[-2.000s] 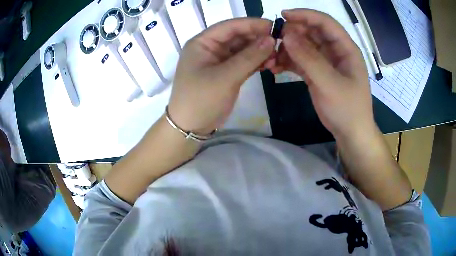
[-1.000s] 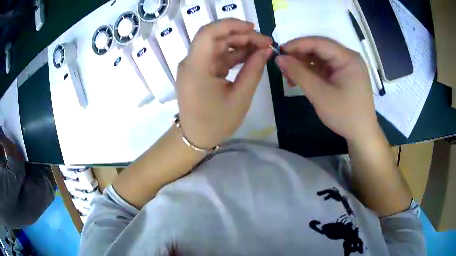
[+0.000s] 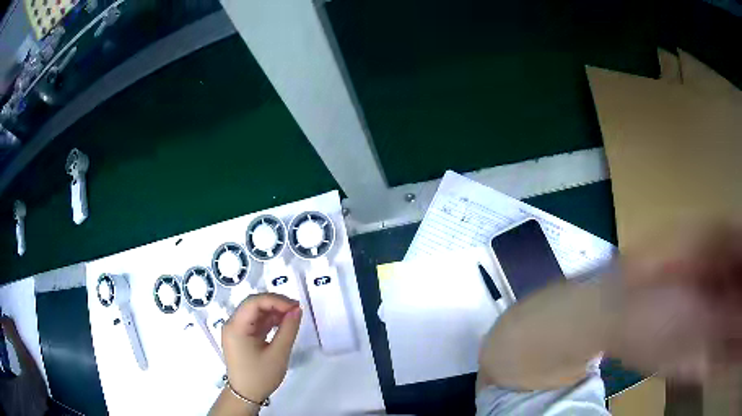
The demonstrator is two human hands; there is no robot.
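Observation:
Several white handheld fans [image 3: 332, 313] lie in a slanting row on the white work sheet [image 3: 175, 386], grey-ringed heads away from me. One more fan [image 3: 128, 329] lies apart at the sheet's left. My left hand [image 3: 262, 341] is over the row's lower part and hides some handles. Its thumb and index fingertips are close together; I cannot see anything between them. My right hand [image 3: 691, 305] is a large blur at the right, over the cardboard side; its fingers and anything in them cannot be made out.
A smartphone [image 3: 527, 258] and a pen [image 3: 490, 282] lie on papers [image 3: 435, 317] right of the sheet. Brown cardboard [image 3: 667, 154] stands at the right. A pale post [image 3: 313, 89] rises behind the bench. The green conveyor [image 3: 203, 122] carries fans [image 3: 78, 191]. Part of a person [image 3: 20, 366] shows at left.
The view has tipped up and shows the conveyor and post. My hands have parted: the left is over the fans, the right is far right. The small dark part between them is no longer visible.

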